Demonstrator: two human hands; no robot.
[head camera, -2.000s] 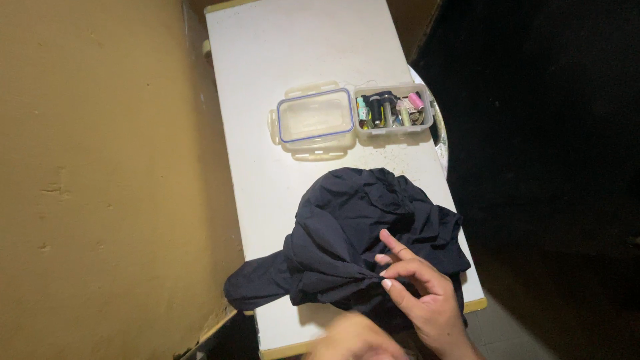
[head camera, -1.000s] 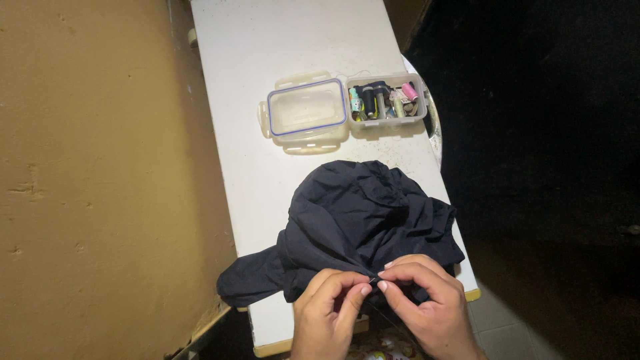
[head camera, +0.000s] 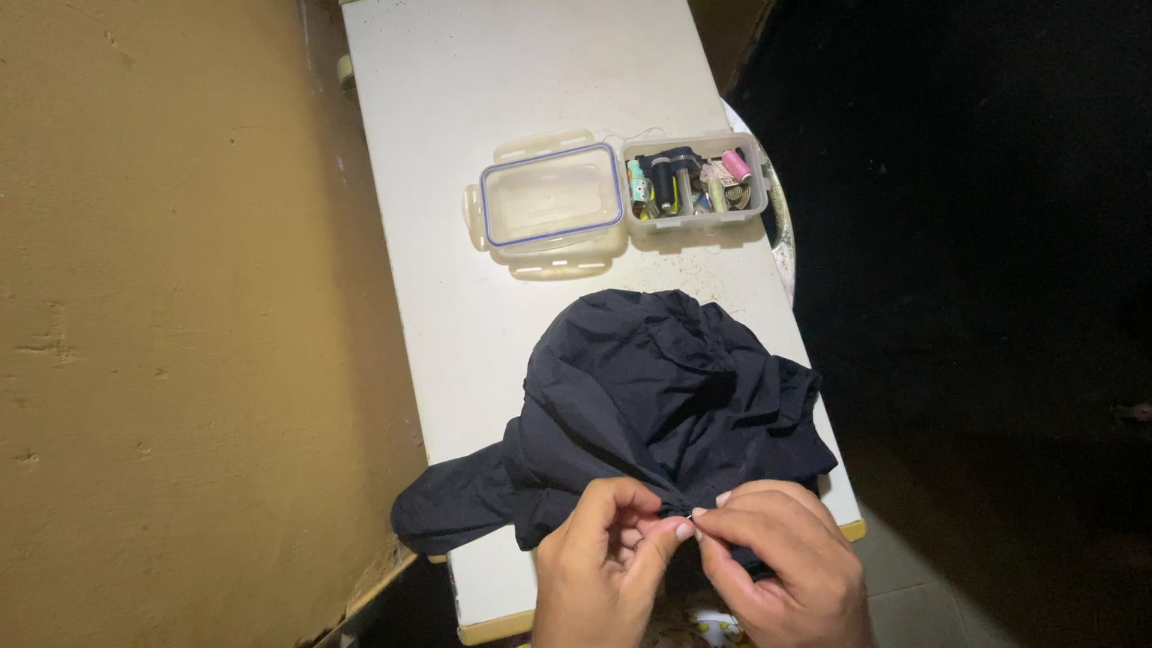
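Observation:
A dark navy garment (head camera: 630, 387) lies bunched on the near end of a white table, one part of it reaching out to the left. My left hand (head camera: 607, 562) pinches the garment's near edge between thumb and fingers. Close beside it, my right hand (head camera: 783, 558) has thumb and forefinger together on a small shiny thing at the same edge, possibly a needle; it is too small to tell. The fingertips of both hands nearly touch. Beyond the garment stands a clear plastic box (head camera: 697, 225) holding thread spools, among them a pink spool (head camera: 736, 166) and a black spool (head camera: 663, 184).
The box's lid (head camera: 553, 193), with a blue seal, lies left of the box on the white table (head camera: 450, 297). A tan wall (head camera: 180, 315) runs along the left. A round white rim (head camera: 781, 234) shows past the table's right edge.
My left hand, blurred and lower two seconds ago, has come up to the garment's edge beside the right hand. Both hands have since shifted their fingers slightly there.

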